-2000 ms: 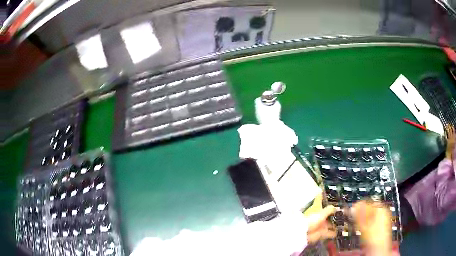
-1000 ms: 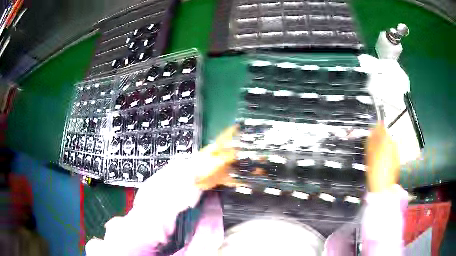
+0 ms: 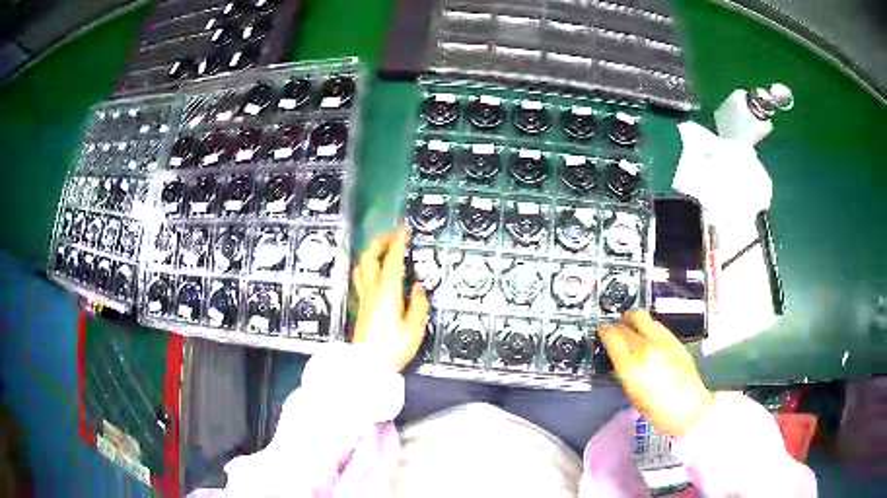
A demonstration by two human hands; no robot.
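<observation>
A clear blister tray (image 3: 526, 245) filled with round black discs bearing small white labels lies on the green mat in front of me. My left hand (image 3: 387, 303) holds its left edge, with the thumb over the rim at a lower-left pocket. My right hand (image 3: 657, 370) has its fingertips on the lower right corner and covers that corner pocket. Some discs in the middle and lower rows glint brightly. What lies under my fingers is hidden.
Filled, overlapping clear trays (image 3: 255, 199) lie left. Dark compartment trays (image 3: 554, 44) stand behind. A glossy black phone (image 3: 679, 267) touches the tray's right side. White paper (image 3: 744, 282) with a dark pen, a white cloth (image 3: 725, 170) and a pump bottle (image 3: 747, 115) are right. A keypad (image 3: 654, 443) shows below.
The view has swung left from the right end of the bench. The filled tray, blurred and held between both hands a second ago, now lies flatter on the mat, beside the phone.
</observation>
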